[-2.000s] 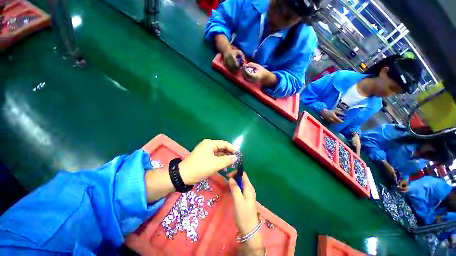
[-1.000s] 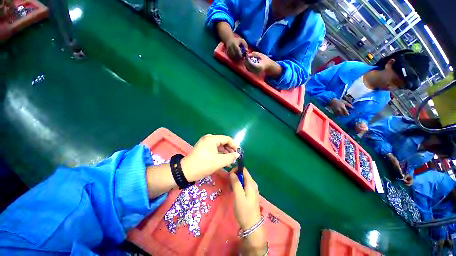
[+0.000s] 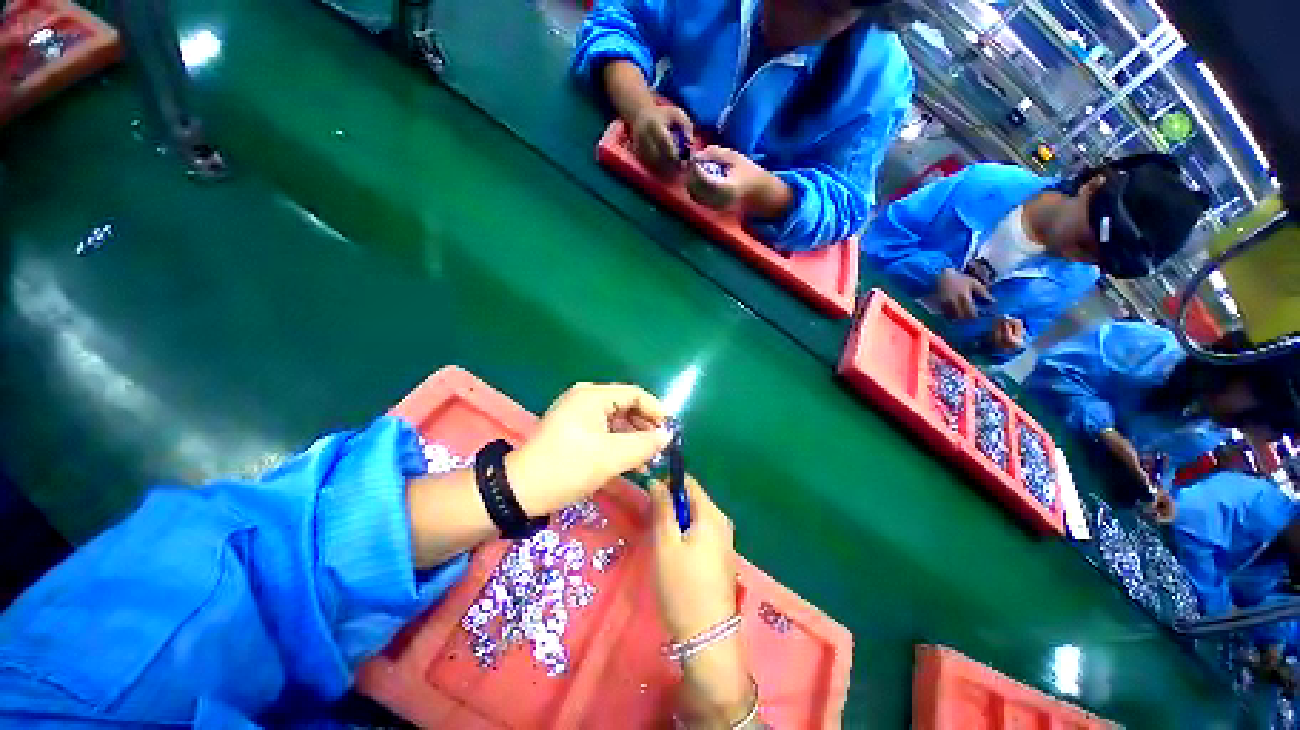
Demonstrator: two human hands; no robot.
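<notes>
My left hand [image 3: 602,435] has a black wristband and pinches a tiny silvery part [image 3: 667,428] between its fingertips, above the orange-red sorting tray [image 3: 642,670]. My right hand [image 3: 694,549] is closed around dark blue cutters [image 3: 679,492], their dark jaws pointing up at the part. Whether the jaws touch it is too small to tell. Loose silvery-white components [image 3: 535,606] are heaped in a tray pocket below my hands. A few more lie in the pocket partly hidden by my left forearm and a few near the tray's right end.
Across the green bench [image 3: 471,271], people in blue smocks work at red trays [image 3: 955,414]. Another red tray [image 3: 984,699] is cut off at the bottom right, and one [image 3: 50,57] at the top left. A metal post [image 3: 164,86] stands at upper left. Grey-silver heaps [image 3: 1141,563] lie at right.
The view has shifted slightly. Both hands remain together above the tray; the cutters are turned a little more upright. The loose heap looks much the same.
</notes>
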